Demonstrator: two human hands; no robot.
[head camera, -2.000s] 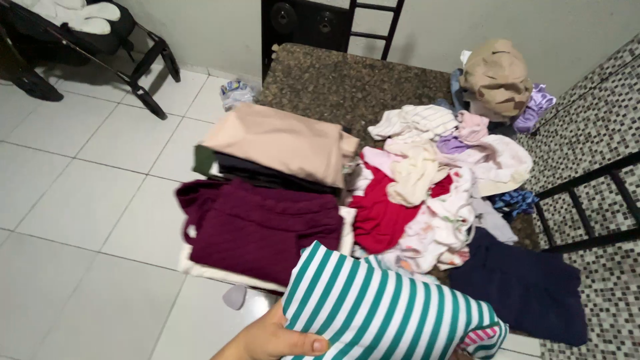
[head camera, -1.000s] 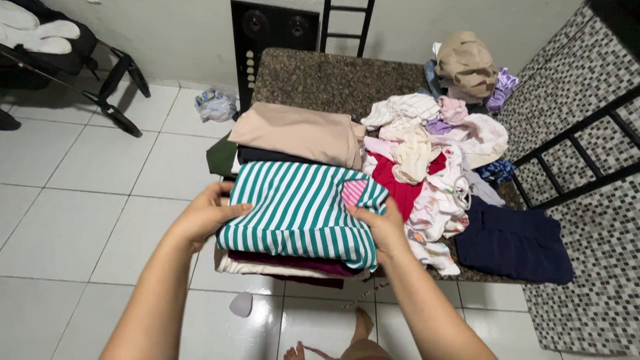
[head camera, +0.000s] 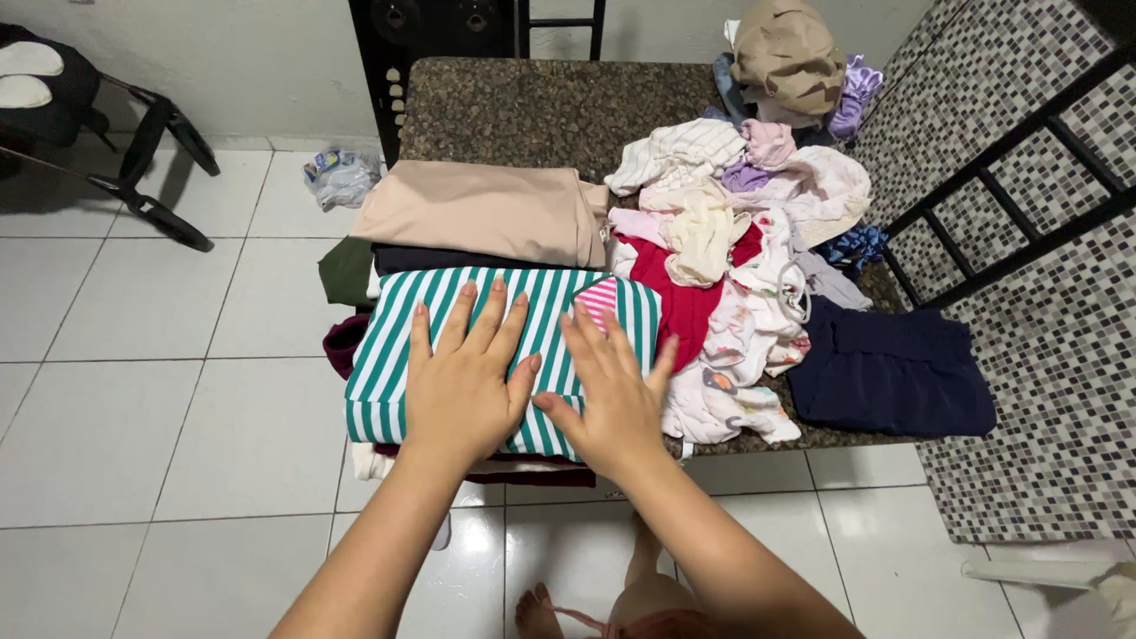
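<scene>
A folded garment with green and white stripes (head camera: 382, 373) and a pink striped patch lies on top of a stack of folded clothes. My left hand (head camera: 466, 368) rests flat on its middle, fingers spread. To the right, my right hand (head camera: 612, 390) lies on it with fingers apart, near the patch. Maroon cloth (head camera: 344, 346) shows beneath it. Behind is a folded beige garment (head camera: 479, 209) over dark cloth. Loose small clothes, including a red garment (head camera: 679, 306) and a cream cloth (head camera: 701, 235), are heaped at the right. A folded navy garment (head camera: 892, 373) lies beyond them.
The clothes lie on a speckled stone tabletop (head camera: 550, 102). A tan cap (head camera: 785, 58) sits at its back right. Black ladder-like metal frames (head camera: 1021, 200) stand beside a mosaic-tiled wall. A stroller (head camera: 146, 177) and a plastic bag (head camera: 344, 177) are on the tiled floor at left.
The striped garment has moved from the front edge onto the maroon clothes of the stack. My hands, which held its two sides a second ago, now lie spread on top of it.
</scene>
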